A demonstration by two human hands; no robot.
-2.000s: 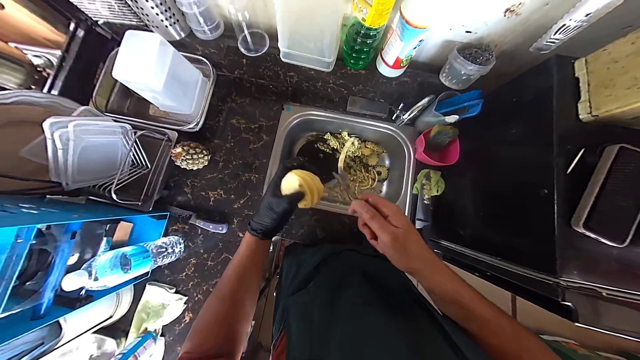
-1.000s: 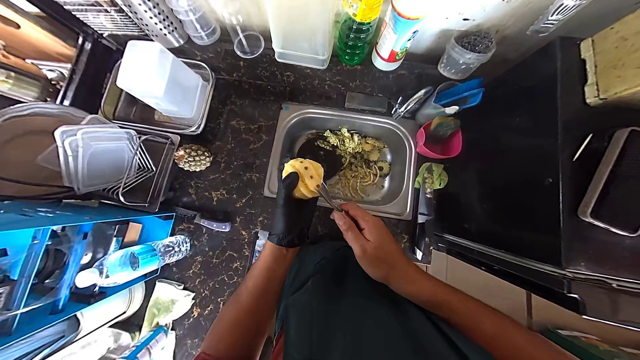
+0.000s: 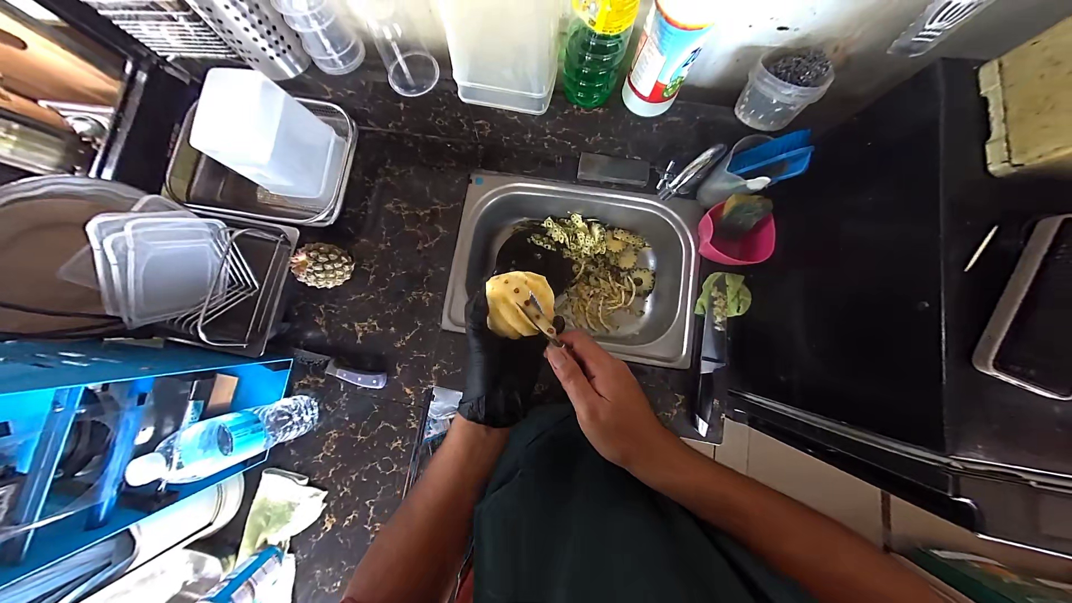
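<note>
My left hand (image 3: 502, 368), in a black glove, holds a peeled pineapple (image 3: 517, 303) over the near left edge of the steel sink (image 3: 688, 276). Brown eyes and spiral grooves mark the yellow flesh. My bare right hand (image 3: 596, 389) grips a slim metal tool (image 3: 536, 316), whose exact kind I cannot tell; it lies against the fruit's right side. Inside the sink are pineapple peelings (image 3: 607, 293), in strips and chunks. An unpeeled pineapple piece (image 3: 322, 265) sits on the dark counter to the left.
A knife (image 3: 356, 374) lies on the left counter, another knife (image 3: 710, 368) right of the sink. Beyond the sink's right corner are a faucet (image 3: 693, 172) and a pink bowl (image 3: 737, 239) with a sponge. Bottles and a clear container (image 3: 502, 59) line the wall. A dish rack (image 3: 243, 285) stands left.
The pineapple has turned in my left hand, showing a different side than two seconds ago. My right hand has brought the tool from beside the fruit onto it.
</note>
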